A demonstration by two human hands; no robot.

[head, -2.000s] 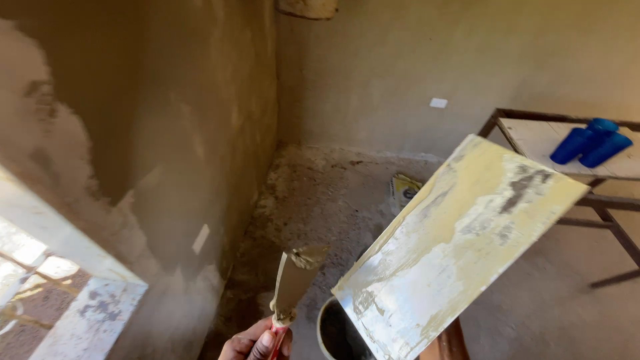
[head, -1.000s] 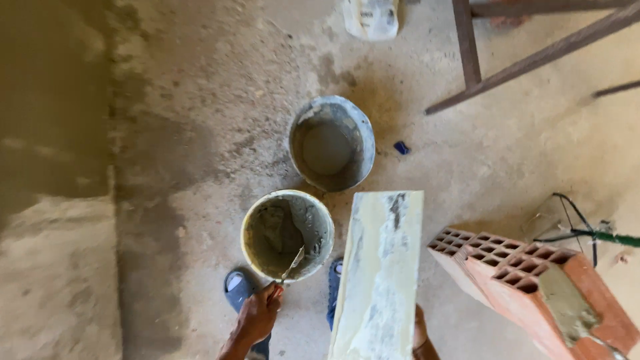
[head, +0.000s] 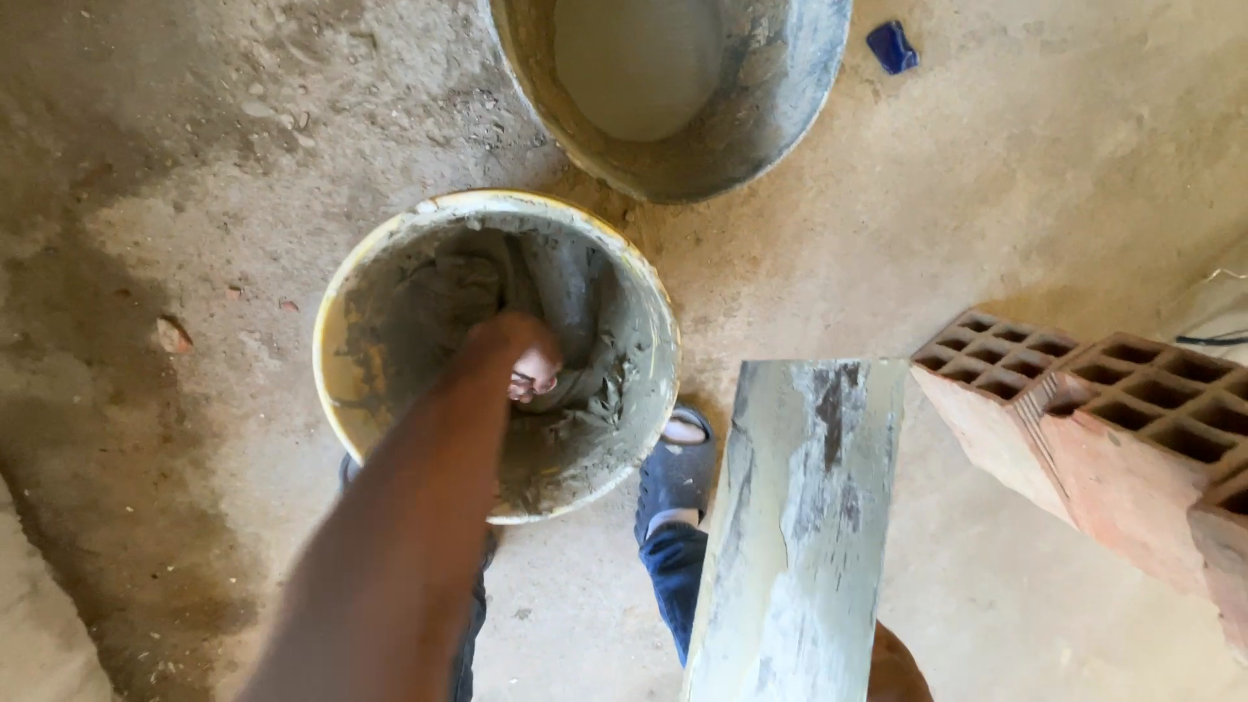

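Note:
My left hand (head: 531, 366) is down inside a yellow-rimmed bucket (head: 336, 400) of grey wet plaster or mortar. Its fingers are curled around the putty knife, whose blade I cannot make out behind the hand and in the mix. At the lower right, my right hand (head: 895, 668) shows only in part, behind the edge of a long flat board (head: 790, 546) that it holds. Pale and grey smears coat the board's face. Its far end lies just right of the bucket in view.
A second, larger bucket (head: 814, 97) with grey liquid stands beyond the first. Hollow clay bricks (head: 1121, 468) are at the right. A blue scrap (head: 892, 47) and a reddish fragment (head: 174, 334) lie on the rough floor. My sandalled foot (head: 675, 473) is beside the near bucket.
My view has swung down from the wall to the floor. My left hand, seen at the bucket's near rim a second ago, has moved inside it. The board remains in my right hand.

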